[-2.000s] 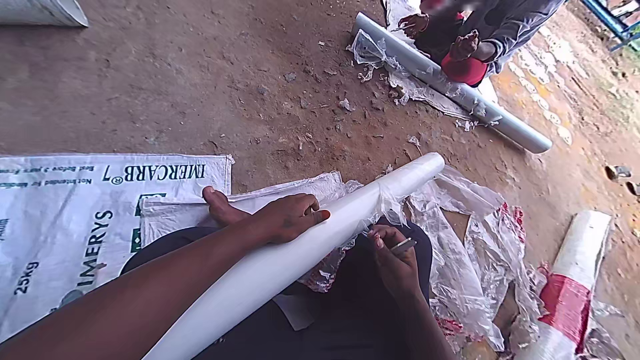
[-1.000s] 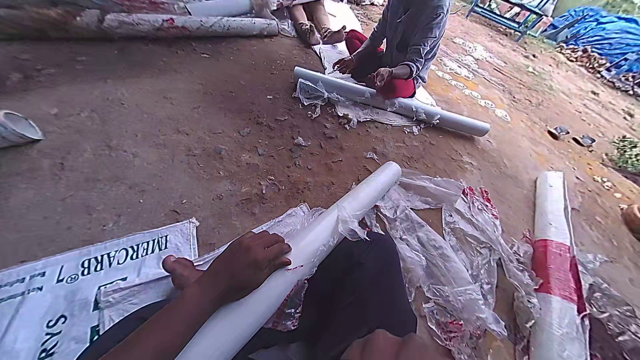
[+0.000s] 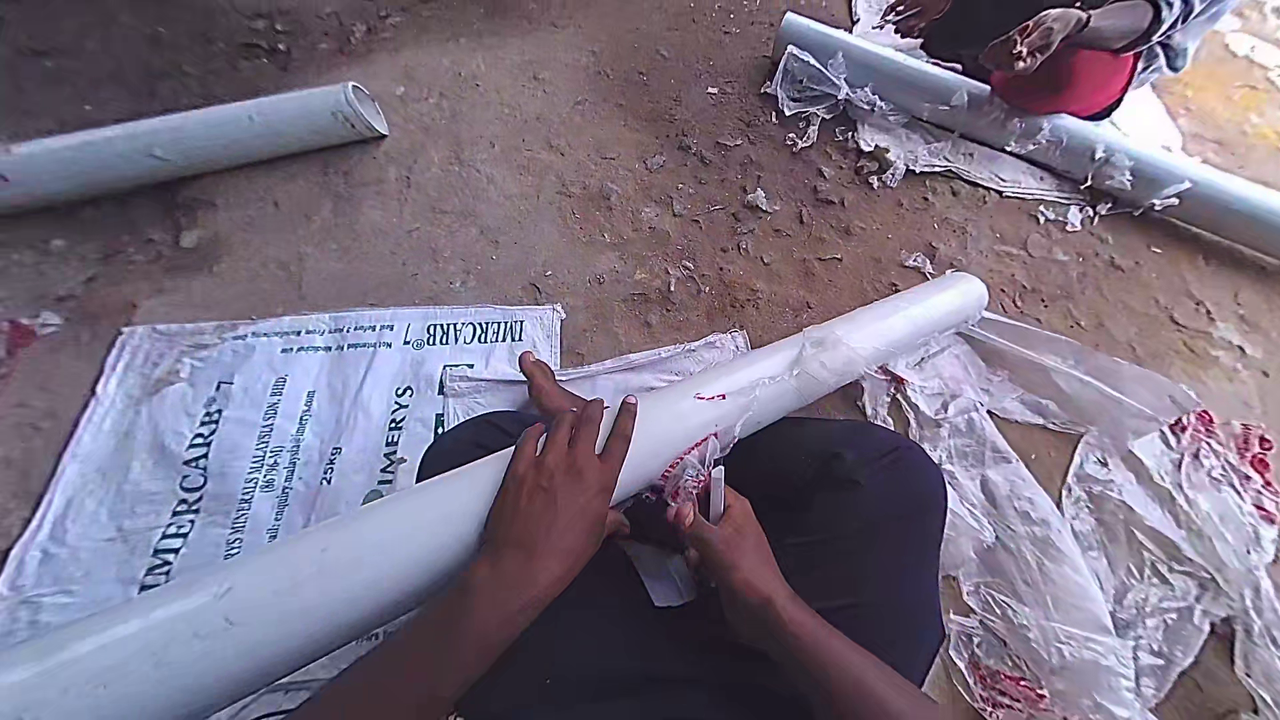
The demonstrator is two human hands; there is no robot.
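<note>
A long white plastic pipe [image 3: 400, 560] lies slanting across my lap, its far end up and to the right. My left hand [image 3: 560, 480] rests on top of the pipe with its fingers spread, pressing or steadying it. Just right of it, below the pipe, my right hand [image 3: 725, 540] grips a small knife-like tool [image 3: 717, 495], whose type is not clear. Crumpled clear plastic film with red print [image 3: 690, 470] hangs from the pipe's underside beside the right hand. More clear film [image 3: 830, 350] clings around the pipe farther along.
Printed white woven sacks [image 3: 270, 400] lie on the dirt at left. Torn plastic film [image 3: 1060, 520] is heaped at right. Another pipe [image 3: 250, 130] lies at upper left. At upper right a person's hands [image 3: 1035, 40] are above a pipe [image 3: 1150, 170] with film scraps around it.
My right hand, low and blurred one second ago, is now up beside the pipe with the tool in it. My left hand's fingers are more widely spread. The view has shifted.
</note>
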